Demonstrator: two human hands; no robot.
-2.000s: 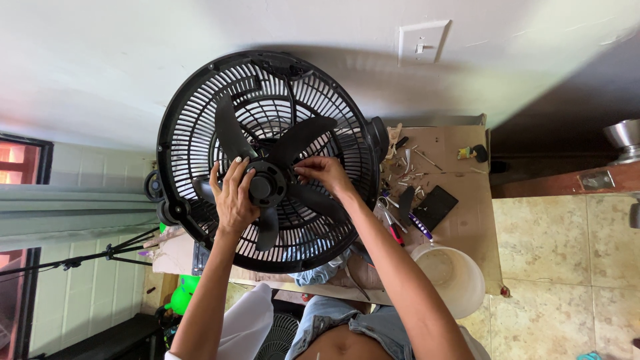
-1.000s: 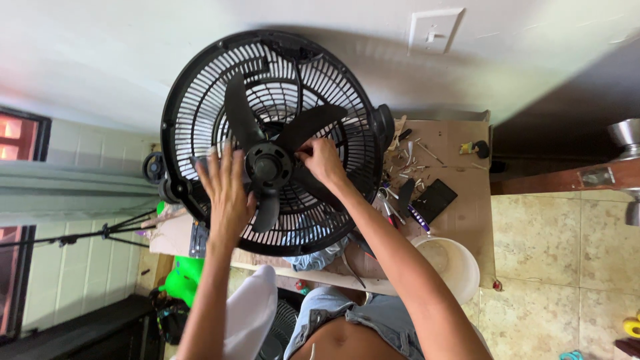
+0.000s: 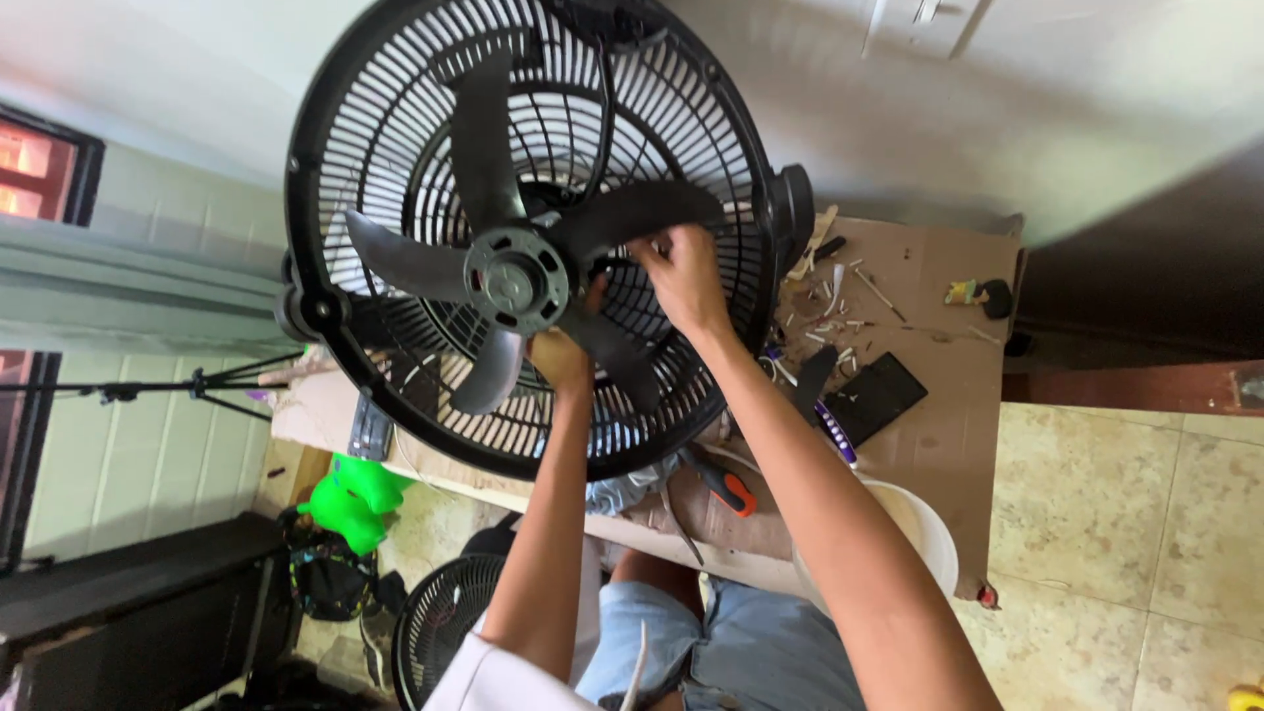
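A black plastic fan blade assembly (image 3: 515, 280) sits inside the round black fan grille (image 3: 318, 306), which stands on the cardboard-covered table. My left hand (image 3: 561, 357) reaches in between two lower blades, beside the hub; its fingers are largely hidden behind the blades. At the edge of the right-hand blade is my right hand (image 3: 681, 276), fingertips bent together; whether they pinch the blade or something small cannot be made out. A black cable (image 3: 604, 123) runs down the grille behind the blades.
Small scraps, a black flat panel (image 3: 877, 400), a purple-and-white striped item (image 3: 835, 433) and an orange-and-black tool handle (image 3: 729, 486) lie on the cardboard (image 3: 948, 434). A white bucket (image 3: 933, 528) is by my right forearm. Behind the grille rises the wall.
My left hand has moved from the left of the hub to below it, in between the blades. My right hand has shifted away from the hub, out to the right-hand blade.
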